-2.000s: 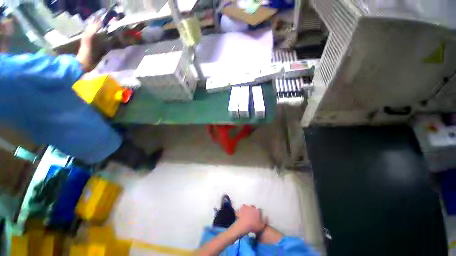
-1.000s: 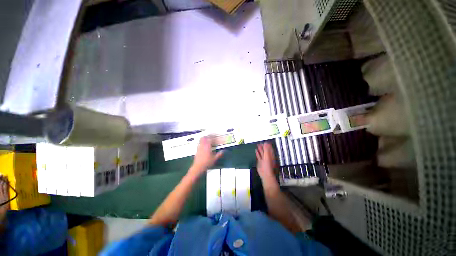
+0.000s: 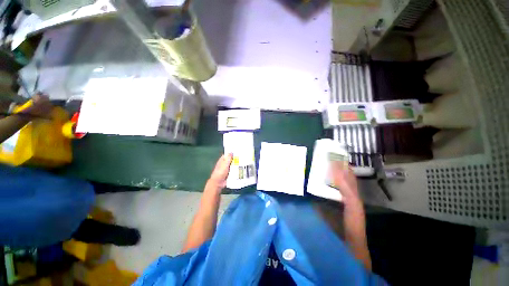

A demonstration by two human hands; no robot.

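White phone boxes lie on the green bench in front of me. My left hand [image 3: 223, 170] is at the left side of a white box with a barcode label [image 3: 240, 159] and holds it. A group of white boxes [image 3: 282, 167] stands side by side in the middle. My right hand [image 3: 341, 177], partly blurred, holds another white box [image 3: 323, 168] at the group's right, with a gap between. A single box [image 3: 239, 119] lies crosswise just behind the left one.
Two boxes with phone pictures [image 3: 353, 114] lie on the roller conveyor [image 3: 350, 84] at the right. A large box stack [image 3: 125, 107] stands at the left. A holder tube [image 3: 190, 53] juts over the bench. Another person's hand [image 3: 40, 106] is by a yellow container [image 3: 47, 137].
Both hands have moved nearer my body and hold boxes beside the middle group. The row of boxes at the bench's back has been broken up. The view has shifted, showing more at left.
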